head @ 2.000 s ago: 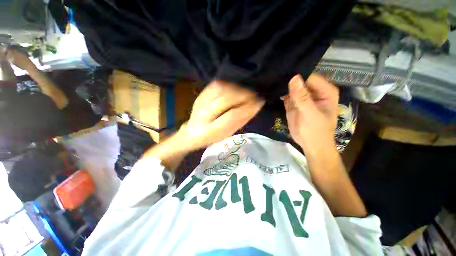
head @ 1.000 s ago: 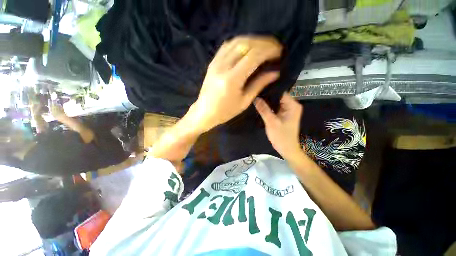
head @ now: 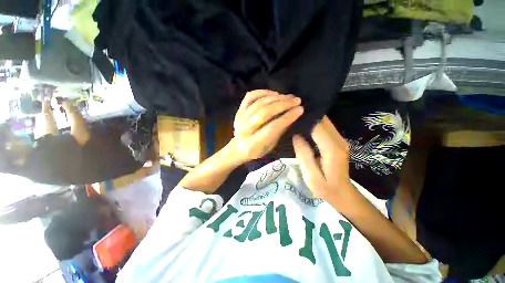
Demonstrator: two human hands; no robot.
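A large black garment lies heaped on the table at the top and hangs towards my lap. My left hand is on its lower edge, with the fingers curled over the cloth. My right hand is just right of it and lower, with thumb and fingers at the same edge, the cloth between them. The fingertips are partly blurred. Black cloth with a white and yellow feathery motif lies to the right of my right hand.
The table edge has a graduated strip and a white cloth scrap. Yellow cloth is at the top right. A cardboard box and red-orange bin are on the left. Another person's arms show at far left. Black cloth is at right.
My left hand has moved down from the heap to the garment's lower edge. My right hand has moved slightly down and right. The view has shifted a little.
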